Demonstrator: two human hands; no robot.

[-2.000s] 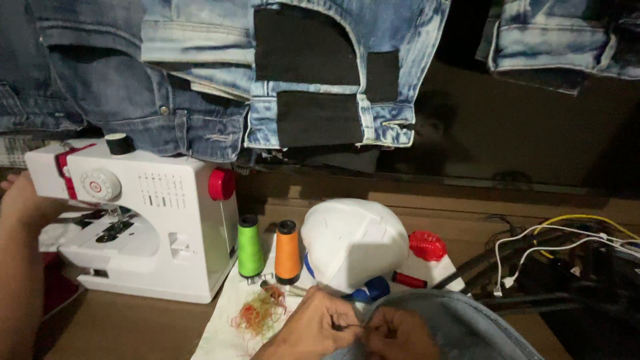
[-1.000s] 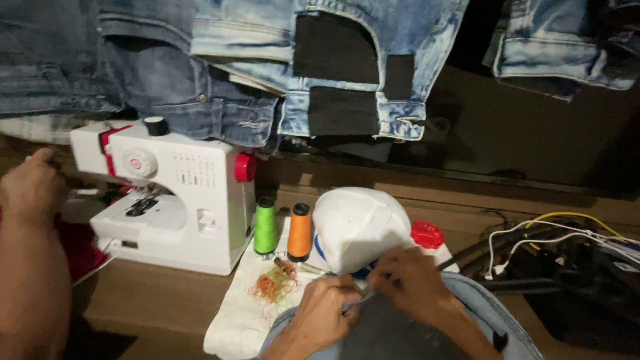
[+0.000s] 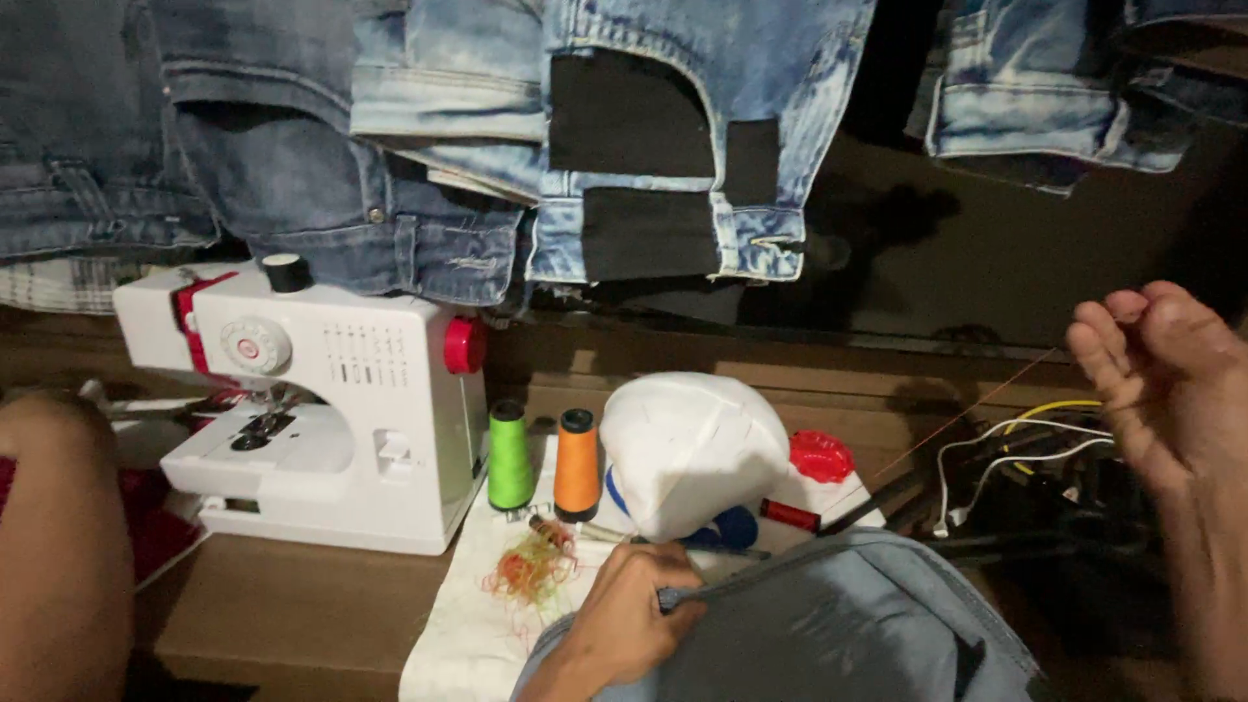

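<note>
My left hand (image 3: 634,619) grips the seamed edge of a blue-grey denim garment (image 3: 829,624) at the lower middle. My right hand (image 3: 1160,380) is raised at the far right, its fingertips pinched together. An orange thread (image 3: 965,414) runs from near those fingertips down to the left, towards the garment; any needle is too small to make out. Just beyond my left hand lie a white rounded object (image 3: 692,448), a blue object (image 3: 726,529) and a heap of orange and green thread scraps (image 3: 534,567) on a white cloth (image 3: 458,624).
A white sewing machine (image 3: 390,390) stands left, beside another person's arm (image 3: 63,556). Green (image 3: 509,458) and orange (image 3: 577,468) thread cones stand behind the scraps. A red object (image 3: 820,456) and red spool (image 3: 790,515) lie right, near tangled cables (image 3: 1024,448). Jeans (image 3: 643,195) hang above.
My right hand has moved from the garment's edge beside my left hand up to the far right, and the orange thread now shows stretched. My left hand remains at the edge.
</note>
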